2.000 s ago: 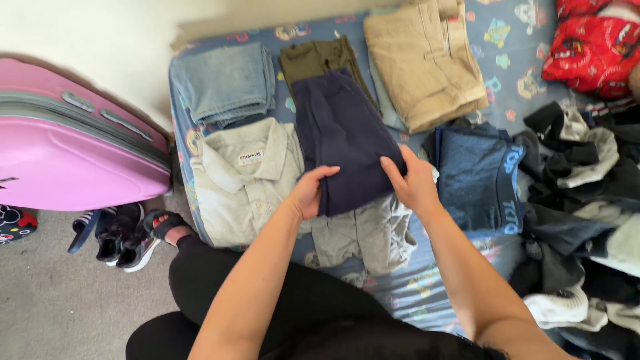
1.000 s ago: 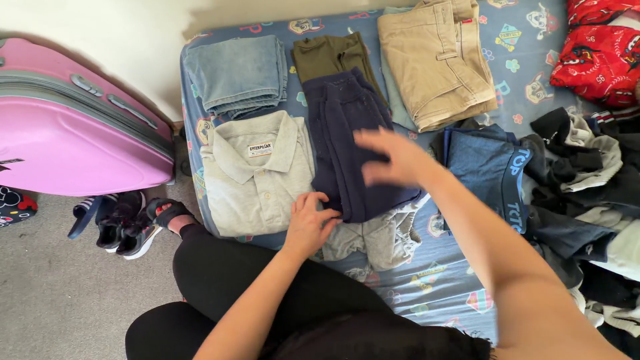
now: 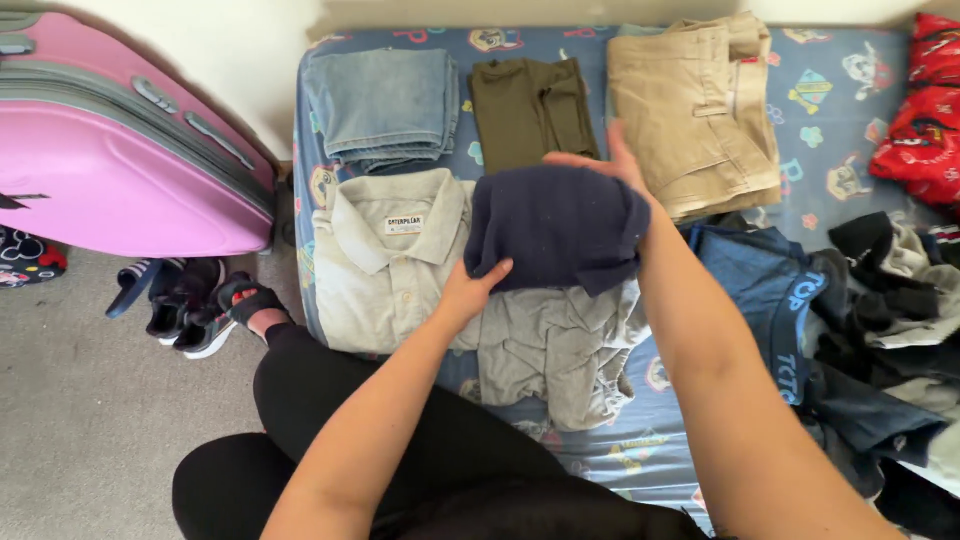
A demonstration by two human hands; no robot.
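A navy cloth garment (image 3: 559, 225), folded into a compact bundle, is between my hands above the bed. My left hand (image 3: 472, 291) grips its lower left corner, thumb on top and fingers partly hidden. My right hand (image 3: 619, 169) lies along its upper right side, fingers spread; whether it grips the cloth I cannot tell. Beneath the bundle's lower edge is a crumpled grey garment (image 3: 559, 345). To its left lies a light grey polo shirt (image 3: 375, 292). Above are folded olive trousers (image 3: 525, 112), folded light blue jeans (image 3: 382, 101) and folded khaki trousers (image 3: 690, 112).
Blue boxer briefs (image 3: 750, 292) and a pile of mixed dark and grey clothes (image 3: 885, 315) lie on the right of the patterned bedsheet (image 3: 652, 450). Red printed fabric (image 3: 926, 135) is at the upper right. A pink suitcase (image 3: 127, 157) and shoes (image 3: 187, 307) are on the left.
The navy garment lay long and flat on the bed one second ago; it is now a shorter bundle between my hands. More of the olive trousers shows.
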